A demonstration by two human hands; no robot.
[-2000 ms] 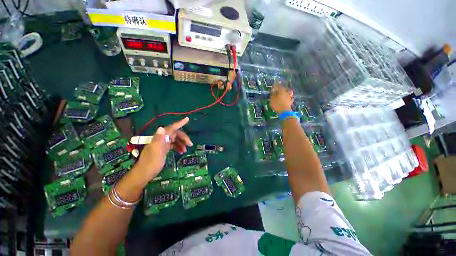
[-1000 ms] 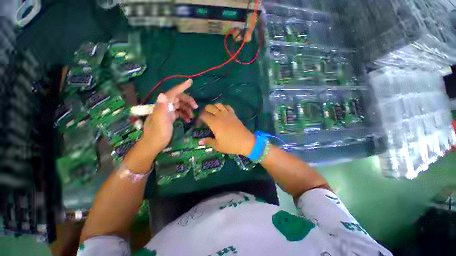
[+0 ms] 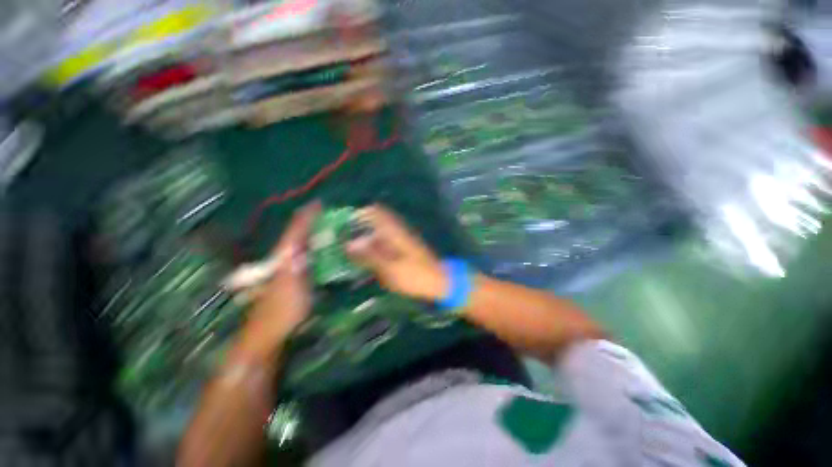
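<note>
The frame is strongly blurred. A green circuit board [image 3: 332,244] is held between my two hands above the dark green mat. My left hand [image 3: 290,272] grips its left side, with a white connector piece [image 3: 251,275] sticking out to the left of the hand. My right hand [image 3: 394,255], with a blue band at the wrist, has its fingers on the board's right side. A red lead [image 3: 306,187] runs over the mat behind the hands. The board's face and display cannot be made out.
More green boards [image 3: 164,301] lie on the mat at left, and some below my hands. A clear blister tray with boards [image 3: 525,196] is at right, stacked clear trays [image 3: 730,119] beyond. A power supply [image 3: 169,82] stands at the back. A dark rack [image 3: 50,319] is at far left.
My right hand has come back from the blister tray to my left hand. A board is now between both hands. The view has shifted and blurred.
</note>
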